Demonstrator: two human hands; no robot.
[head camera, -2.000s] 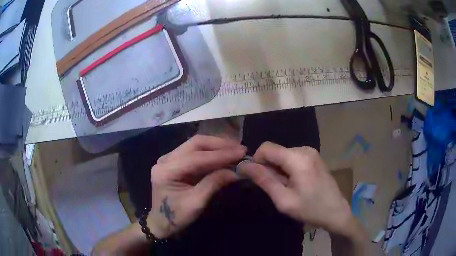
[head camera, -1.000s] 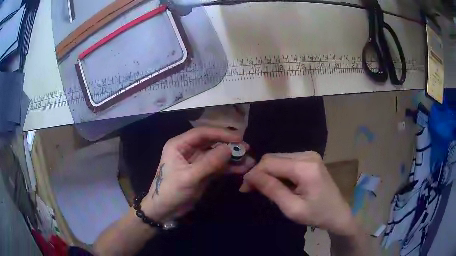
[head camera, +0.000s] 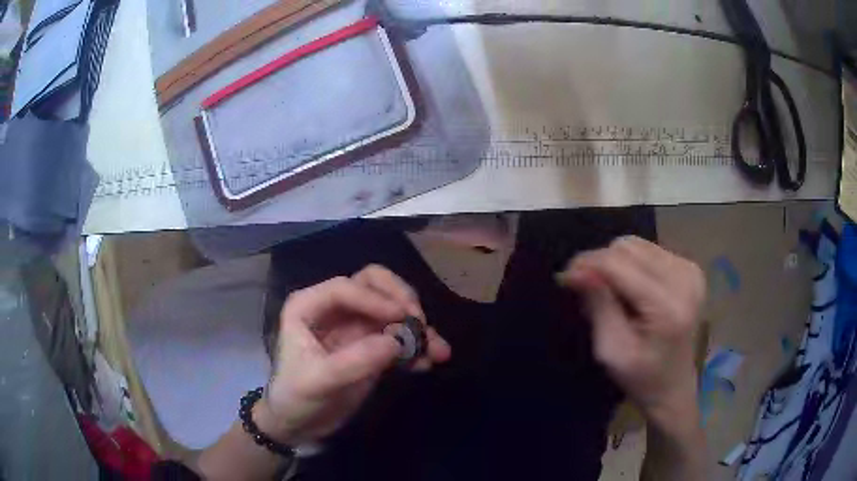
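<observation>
My left hand (head camera: 343, 352), with a dark bead bracelet at the wrist, holds a tiny round metal part (head camera: 410, 338), like a bobbin or bobbin case, between thumb and fingers. It is below the table edge, over my dark clothing. My right hand (head camera: 648, 315) is raised to the right, apart from the left, thumb and fingertips pinched together. It is slightly blurred, and any thread between the fingertips is too fine to tell. The clear sewing template (head camera: 442, 113) lies on the table at upper left, its near edge overhanging, with a red strip and a brown strip.
The white table (head camera: 601, 178) has a printed ruler along its front edge. Black-handled shears (head camera: 769, 131) lie at its right. Grey-blue and dark fabric pieces (head camera: 47, 164) are at the far left. Patterned cloth (head camera: 799, 357) hangs at right. A white sheet (head camera: 197, 348) is below the table at left.
The hands were together at the round part; my right hand has since moved away to the right and up. My left hand keeps the part, now lower and more to the left. The view has shifted.
</observation>
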